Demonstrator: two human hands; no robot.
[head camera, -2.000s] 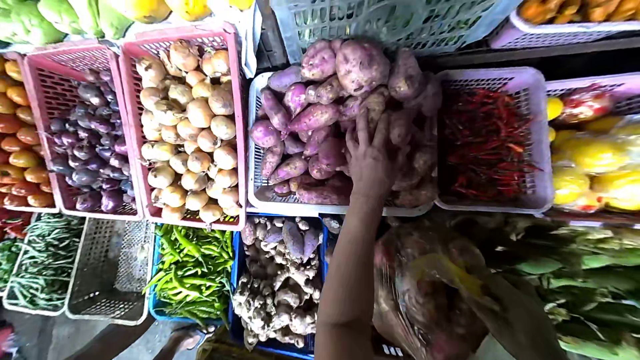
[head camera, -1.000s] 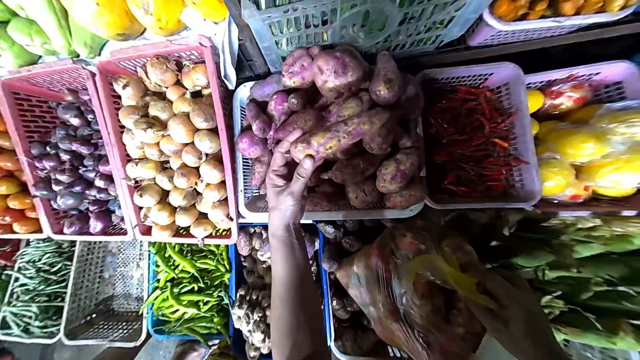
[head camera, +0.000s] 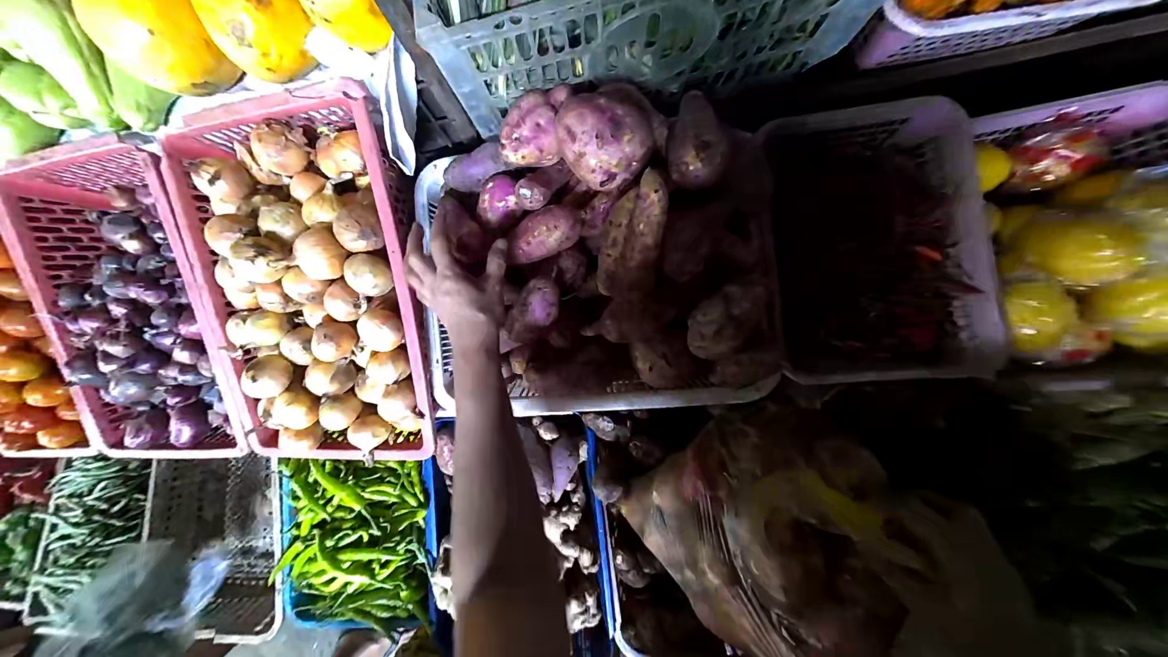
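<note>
My left hand (head camera: 456, 287) reaches over the left side of a white plastic basket (head camera: 639, 399) of purple-skinned sweet potatoes (head camera: 607, 137). Its fingers and thumb are spread around one sweet potato (head camera: 461, 233); whether they grip it is unclear. A long, paler sweet potato (head camera: 632, 233) lies mid-pile, in front of the big round ones. At the lower right, a clear plastic bag (head camera: 757, 538) with roundish produce hangs in deep shadow. My right hand (head camera: 922, 566) is beside the bag, dark and blurred, its fingers not distinguishable.
Pink baskets of onions (head camera: 319, 255) and small purple shallots (head camera: 137, 310) stand at the left. Green chillies (head camera: 356, 538) and ginger roots (head camera: 570, 538) sit in front. A basket of dark red chillies (head camera: 876, 265) adjoins on the right. A green-grey crate (head camera: 593, 46) stands behind.
My left hand has let go of the long sweet potato it held a second ago and moved to the basket's left edge. The basket's right part and the bag are now much darker.
</note>
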